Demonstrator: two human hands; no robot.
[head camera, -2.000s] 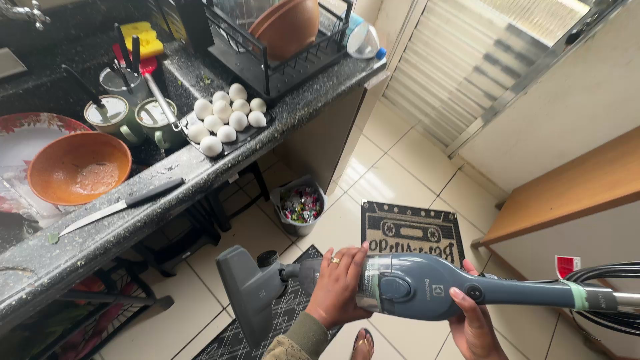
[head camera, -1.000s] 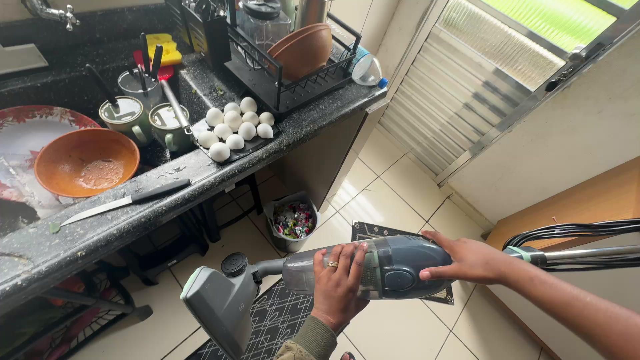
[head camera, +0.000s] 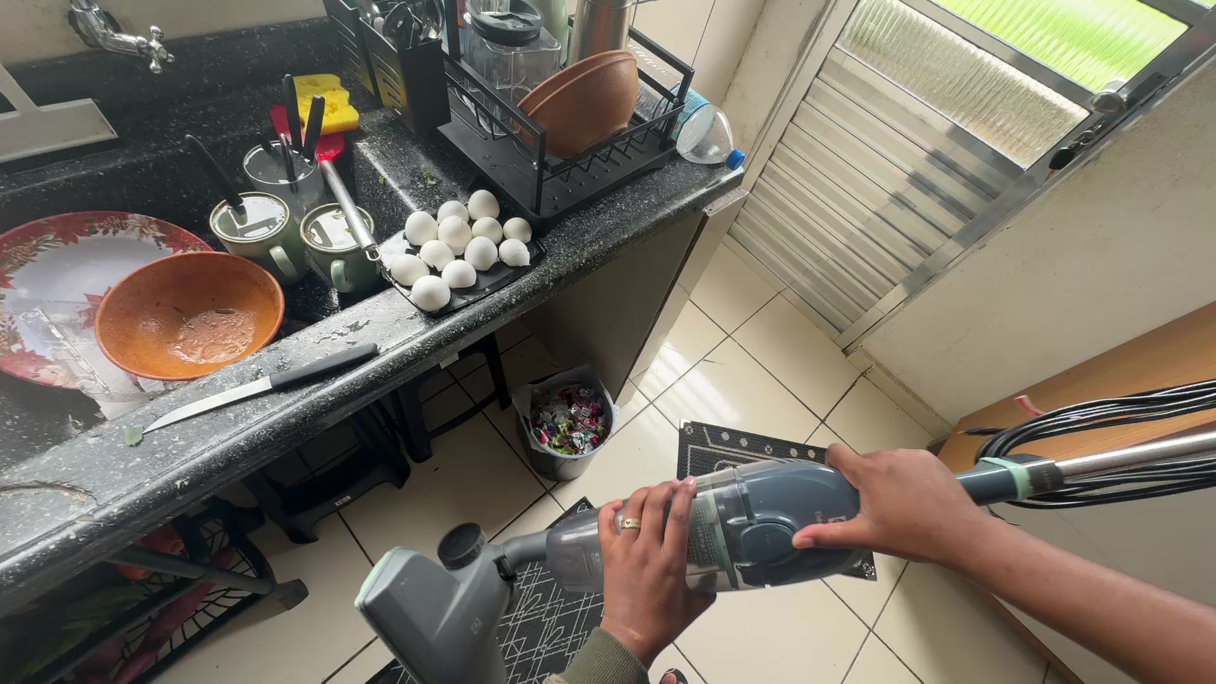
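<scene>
A grey-blue Electrolux stick vacuum cleaner (head camera: 784, 527) lies across the lower part of the view, held up above the floor. My left hand (head camera: 651, 560), with a ring on one finger, grips its clear dust container from above. My right hand (head camera: 888, 503) clasps the motor body near the handle. To the left hangs the floor nozzle (head camera: 432, 608), joined to the container by a short neck. A metal tube (head camera: 1135, 454) extends right from the handle, beside a looped black power cord (head camera: 1064, 432).
A speckled counter edge (head camera: 484, 323) runs diagonally at left, bearing a knife (head camera: 271, 385), white eggs (head camera: 454, 233), an orange bowl (head camera: 190, 318) and a dish rack (head camera: 570, 171). Beneath are a lined waste bin (head camera: 568, 423) and black stools. Dark mats (head camera: 551, 622) lie on the tiles. A metal door (head camera: 855, 180) stands behind.
My right hand has moved from the handle onto the motor body. My left hand has shifted from the motor body's front end onto the clear container. The nozzle has turned.
</scene>
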